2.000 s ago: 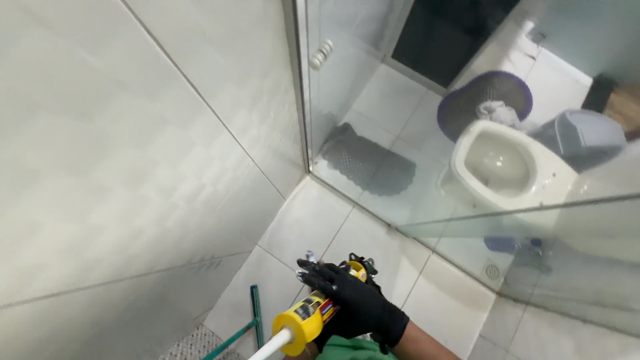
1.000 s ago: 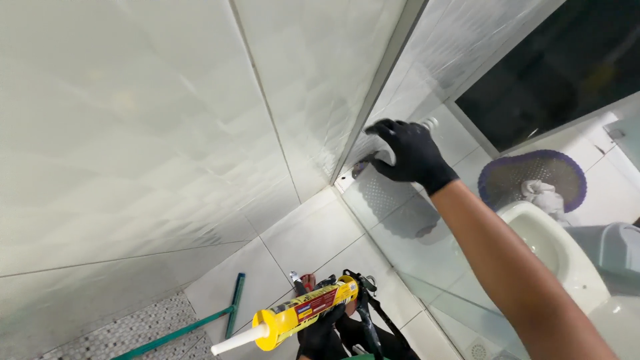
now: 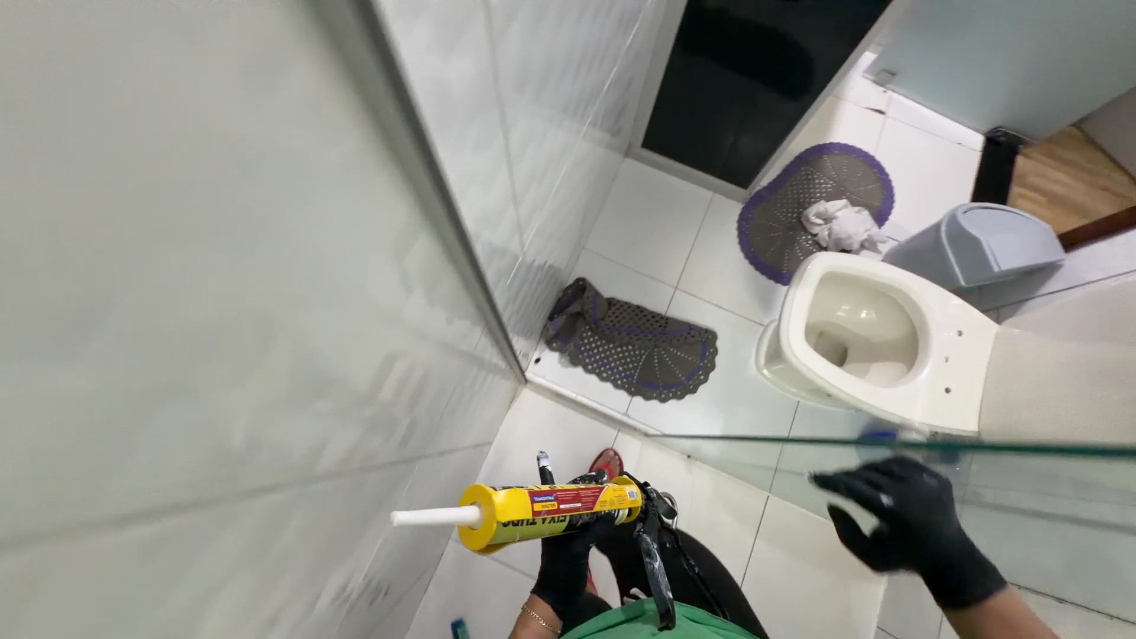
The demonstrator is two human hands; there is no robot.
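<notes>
My left hand [image 3: 568, 552], in a black glove, is closed around a yellow adhesive cartridge [image 3: 559, 510] set in a caulking gun [image 3: 655, 524]. The cartridge's white nozzle [image 3: 437, 516] points left toward the tiled wall. White smears mark the gun's black handle. My right hand [image 3: 905, 524], gloved in black too, is raised with fingers apart and nothing in it, beside the top edge of a glass panel [image 3: 887, 443].
Past the glass are a white toilet bowl [image 3: 932, 355], a grey bin [image 3: 1003, 244], a folded crocheted mat [image 3: 639, 346] and a purple-edged mat [image 3: 772, 222] with crumpled white cloth or paper [image 3: 839, 226]. A metal wall profile [image 3: 444, 195] runs down to the floor corner.
My right hand has moved from the sliding door's handle to the right, near the glass edge. The door no longer covers the opening by the wall. My left hand still holds the caulking gun.
</notes>
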